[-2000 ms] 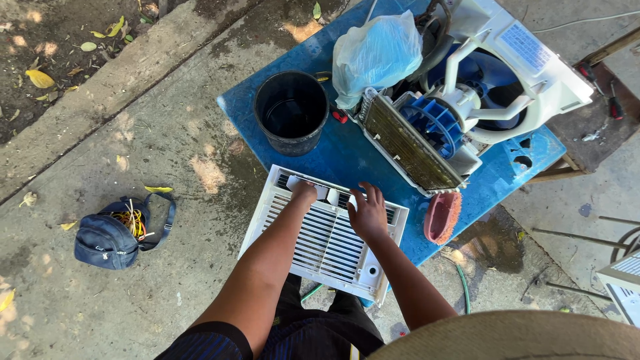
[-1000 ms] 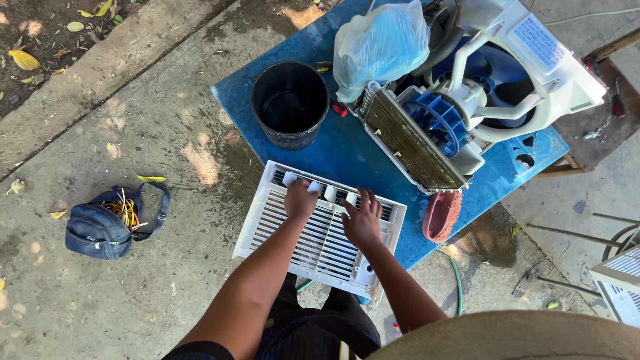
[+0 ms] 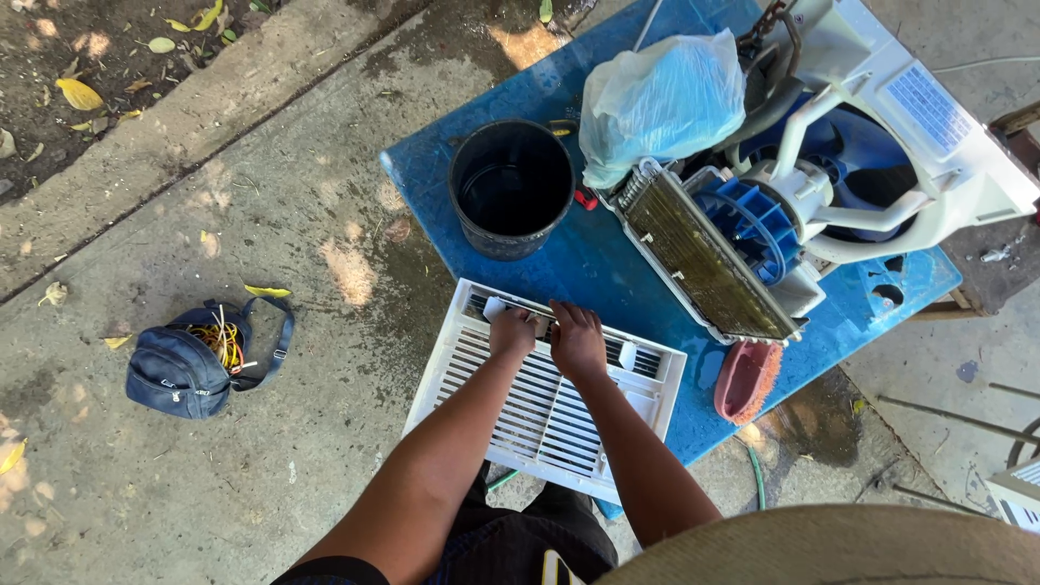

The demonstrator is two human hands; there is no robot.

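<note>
The white plastic louvred front grille of an air conditioner (image 3: 520, 398) lies at the near edge of a blue table, close to my body. My left hand (image 3: 513, 331) is at the vent slot along its far side, fingers curled by a small white louver piece; the fingertips are partly hidden. Beside it, my right hand (image 3: 578, 340) rests on the same slot edge with fingers bent over it. Another white louver tab (image 3: 627, 355) shows to the right of that hand. Whether either hand grips a piece is not clear.
On the blue table (image 3: 642, 288) stand a black bucket (image 3: 512, 187), a plastic bag (image 3: 662, 101), a finned coil (image 3: 699, 252), a white housing with a blue fan (image 3: 869, 162) and a pink scrub brush (image 3: 748, 382). A blue bag of wires (image 3: 183, 370) lies on the concrete.
My left hand has moved right along the vent slot, closer to my right hand, which stays near the slot.
</note>
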